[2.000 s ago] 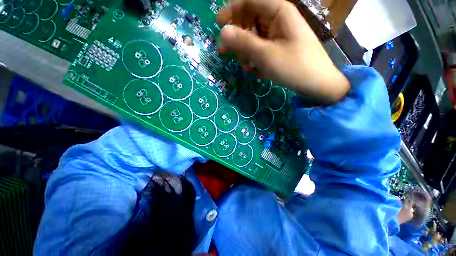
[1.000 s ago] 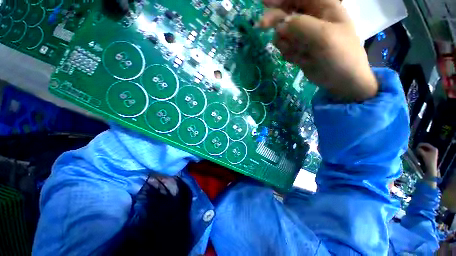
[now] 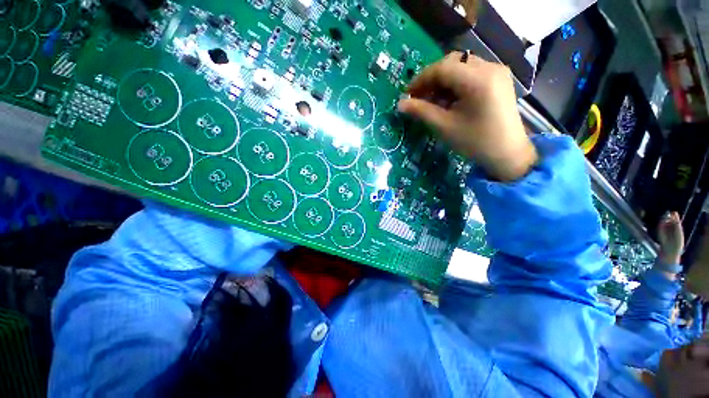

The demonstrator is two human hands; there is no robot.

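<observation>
A large green circuit board [image 3: 221, 183] lies tilted across the view, with rows of white printed circles. Pale square parts [image 3: 382, 61] stand on its far half, and a small blue part [image 3: 382, 199] sits near its right end. My right hand [image 3: 459, 109] is over the board's right part. Its thumb and index fingertip are close together just above the surface; whether a small part is between them cannot be told. My left hand is not in view.
Another green board [image 3: 27, 58] lies at upper left. Beyond the metal rail [image 3: 614, 200] are a cardboard box [image 3: 497, 47], a black tray with blue parts [image 3: 566, 58], a yellow ring [image 3: 593, 130] and a bin of small parts [image 3: 626, 136]. Another person's hand [image 3: 670, 235] is at right.
My right hand has moved down over the board, nearer my body, uncovering a pale square part. The board sits further left in view. The other person's hand has risen since the earliest frame.
</observation>
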